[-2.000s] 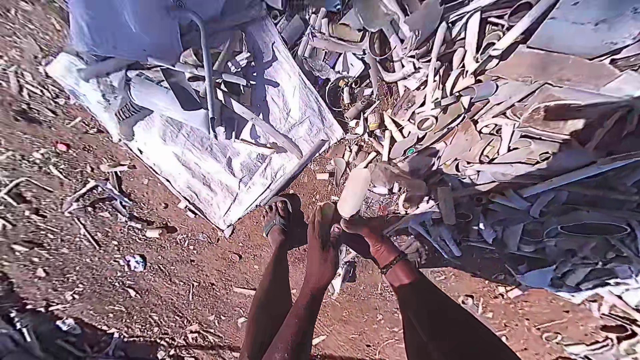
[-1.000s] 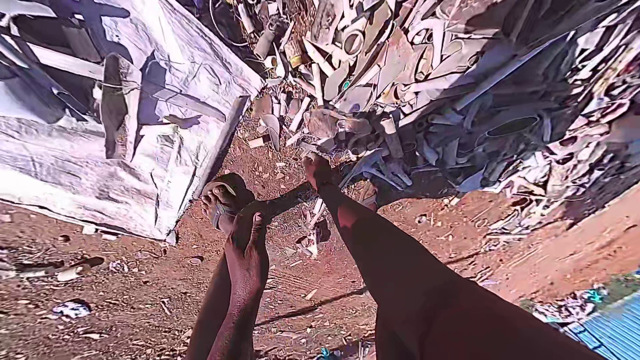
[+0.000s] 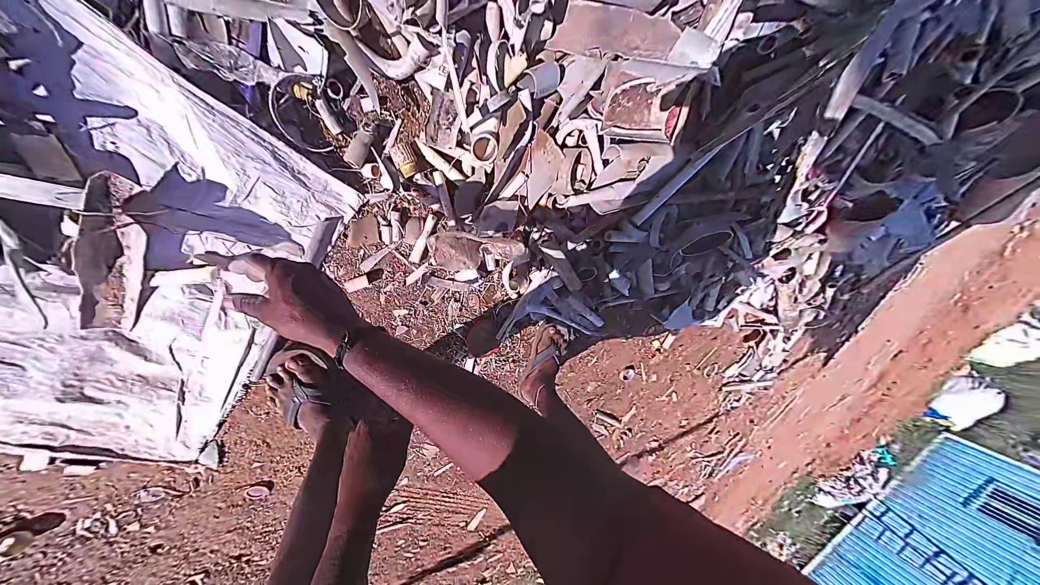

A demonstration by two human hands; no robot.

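My right hand [image 3: 288,296] reaches left over the edge of a white woven sheet [image 3: 162,366], its thumb and forefinger apart. The end of a pale, narrow scrap piece [image 3: 183,277] shows at these fingers; whether they grip it is unclear. A curved brown-and-grey scrap piece [image 3: 106,252] lies on the sheet, left of that hand. My left hand [image 3: 378,418] is low beside my sandaled foot, in dark shadow under my right forearm; its fingers and anything in them cannot be made out.
A large heap of pipe offcuts and flat scraps [image 3: 544,162] rises ahead and to the right. My other foot [image 3: 546,345] stands at its near edge. A dark bar [image 3: 321,244] lies along the sheet's edge. A blue corrugated metal roof [image 3: 934,520] shows at lower right.
Two seconds ago both my hands were together at a pale oblong piece. One second ago my right hand was low by the heap; it has moved left to the sheet. The view has shifted.
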